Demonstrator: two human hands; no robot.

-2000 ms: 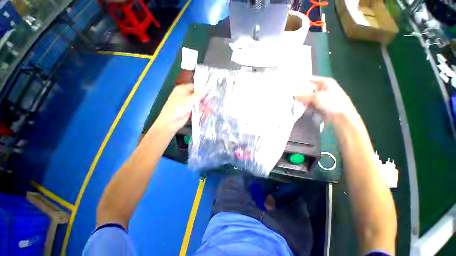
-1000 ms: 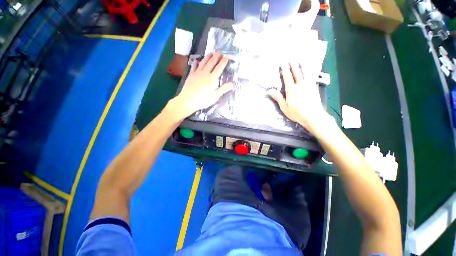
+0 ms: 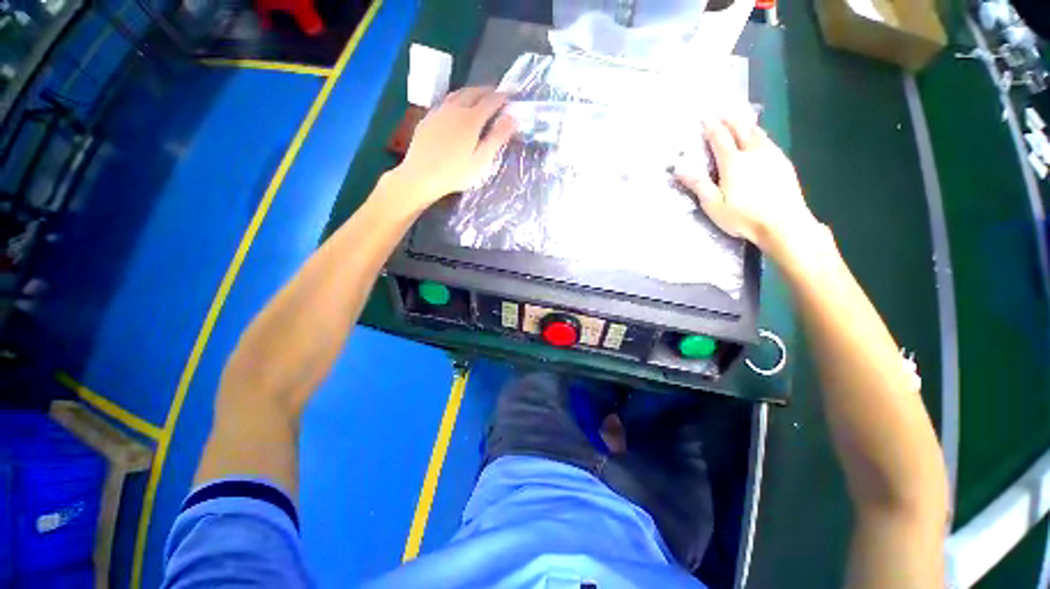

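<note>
A clear, shiny, crinkled film (image 3: 587,173) lies spread over the top of the dark grey machine base (image 3: 576,280), with strong glare on it. My left hand (image 3: 453,144) rests on the film's left edge, its fingers slightly bent. My right hand (image 3: 748,178) rests on the film's right part, thumb and fingers apart. The base's front panel shows a red button (image 3: 561,333) between two green buttons, the left one (image 3: 434,292) and the right one (image 3: 697,345). The film and glare hide what lies beneath.
The machine stands on a green bench top (image 3: 374,219). A small white square (image 3: 430,76) lies at its left, a white ring (image 3: 766,353) at its front right corner. A brown cardboard box (image 3: 881,32) is on the belt at the far right. A blue crate (image 3: 58,495) stands lower left.
Two seconds ago my hands held the film up in front of the machine; it then came down flat. Since one second ago my hands have moved outward to the film's sides.
</note>
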